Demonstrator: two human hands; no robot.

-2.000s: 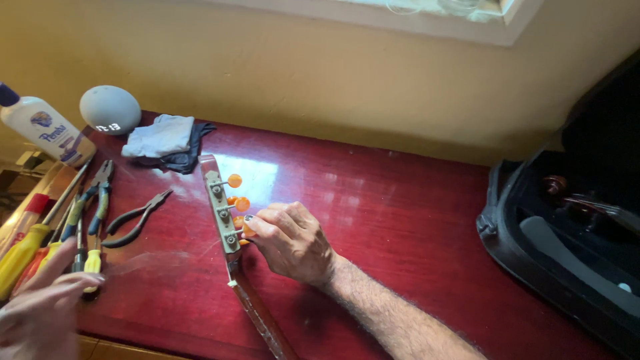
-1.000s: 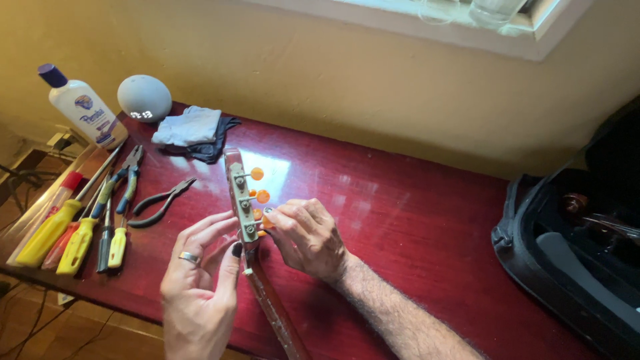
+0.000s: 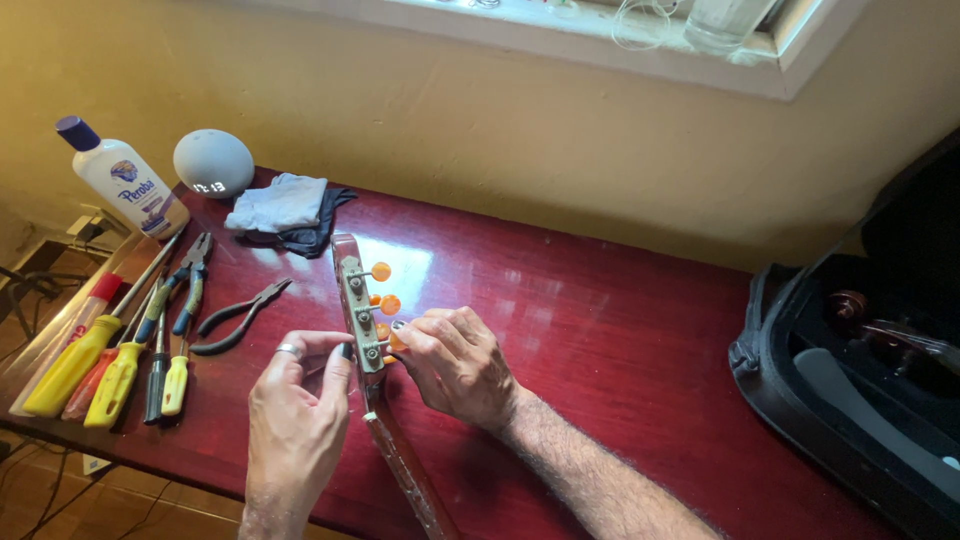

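Observation:
A stringed instrument's headstock (image 3: 346, 262) stands edge-on over the dark red table, its neck (image 3: 409, 465) running down to the bottom of the view. A metal tuning machine plate (image 3: 363, 319) with round orange tuning buttons (image 3: 390, 304) is fitted along its side. My right hand (image 3: 457, 364) pinches the orange button (image 3: 397, 341) nearest the neck. At the other side of the headstock, my left hand (image 3: 304, 412), with a ring on one finger, has thumb and index finger close together at its edge; whether something thin lies between them, I cannot tell.
Yellow-handled screwdrivers (image 3: 112, 386), combination pliers (image 3: 187, 281) and long-nose pliers (image 3: 244, 315) lie at left. Behind them are a white bottle (image 3: 131, 184), a round smart speaker (image 3: 214, 163) and folded cloths (image 3: 277, 204). An open black instrument case (image 3: 772, 397) holds a scrolled instrument at right.
My left hand was over the tools at the left two seconds ago; it came to the headstock. My right hand stays at the same tuning button.

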